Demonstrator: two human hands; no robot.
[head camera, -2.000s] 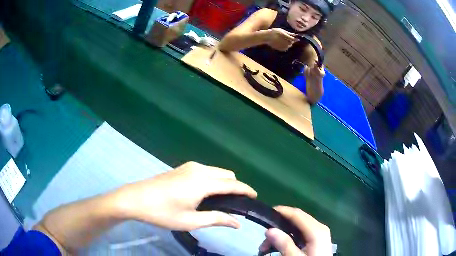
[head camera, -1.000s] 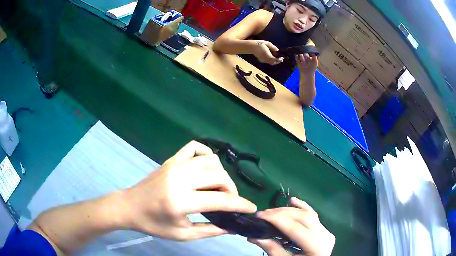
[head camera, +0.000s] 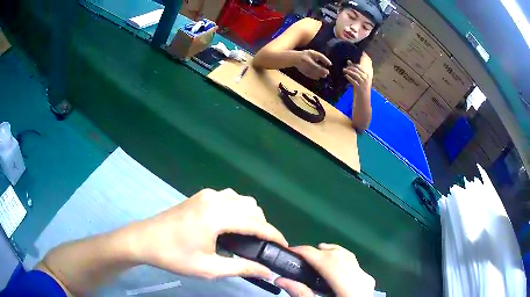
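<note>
A black headband assembly (head camera: 286, 262) is held between my two hands, low in the view above the pale bench sheet (head camera: 110, 200). A smooth end joint faces me, and part of a thin black piece shows below it. My left hand (head camera: 200, 235) grips the left part between thumb and fingers. My right hand (head camera: 340, 270) grips the right end, its lower part cut off by the frame edge. The rest of the headband is hidden by my hands.
The dark green conveyor belt (head camera: 232, 154) runs across. Beyond it, a person handles a black piece over a tan mat (head camera: 232, 81) with another headband (head camera: 302, 110). A white sheet stack (head camera: 473, 238) stands right; a white bottle (head camera: 10, 152) left; a blue bin (head camera: 401, 136) far right.
The headband has turned in my hands from arch upward, through yokes raised over the belt, to its end joint facing me. Both hands still hold it. The person opposite has turned their piece too.
</note>
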